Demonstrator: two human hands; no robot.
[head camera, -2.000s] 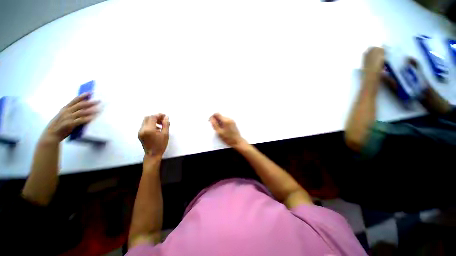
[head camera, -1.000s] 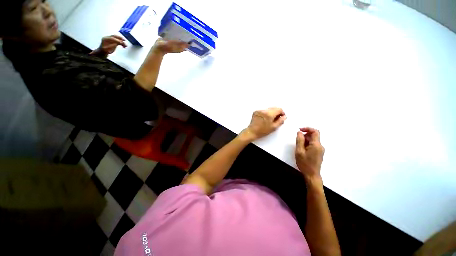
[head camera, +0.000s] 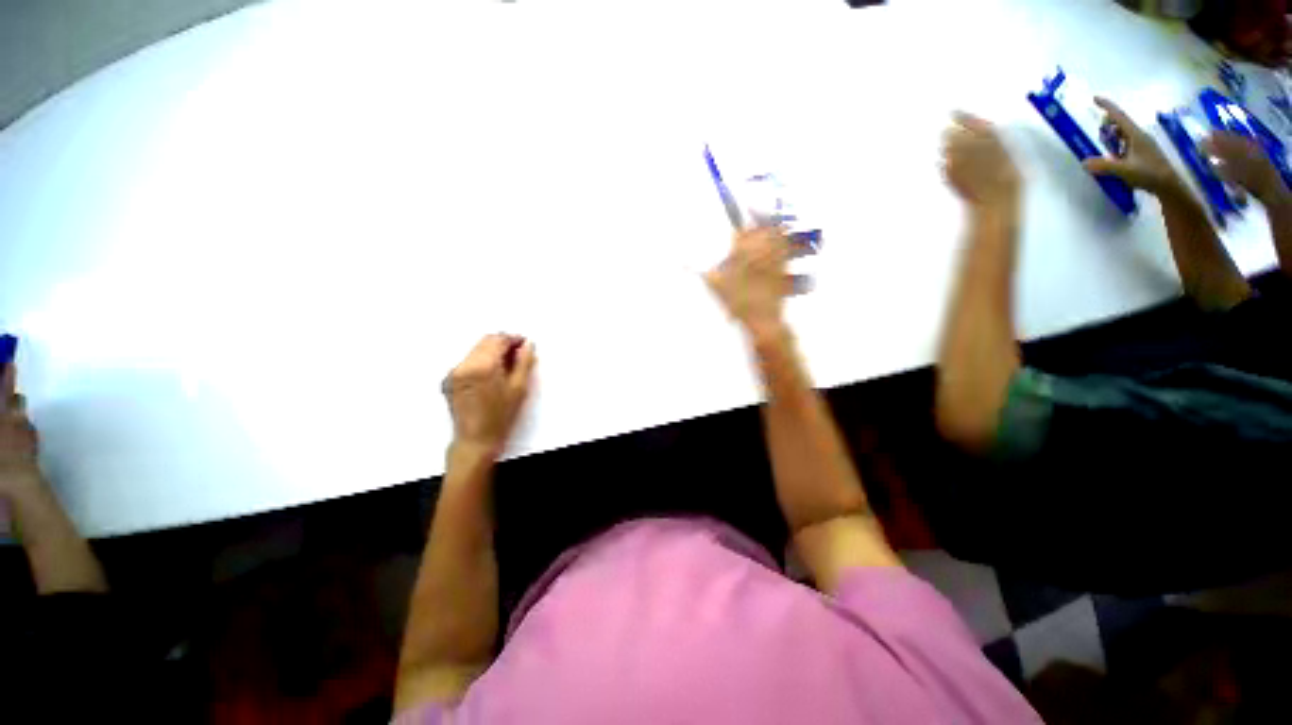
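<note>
A white and blue retail box (head camera: 765, 198) lies on the white table in front of me, right of centre, blurred. My right hand (head camera: 755, 272) is on its near end, with the fingers over it and the thumb out on the left; the hand hides that end. My left hand (head camera: 489, 391) rests near the table edge, left of centre, its fingers curled in and no box in it. Whether something tiny is between its fingertips cannot be told.
The white table (head camera: 425, 170) curves across the view. At the right, a person in a dark top with green sleeves (head camera: 1041, 411) has an arm on the table. Beyond, other hands hold a blue box (head camera: 1084, 142), near more boxes (head camera: 1202, 163). A hand (head camera: 17, 439) shows at the left edge.
The view has swung back right from the neighbour in black. My right hand has reached forward onto a box; my left hand stays curled near the table edge.
</note>
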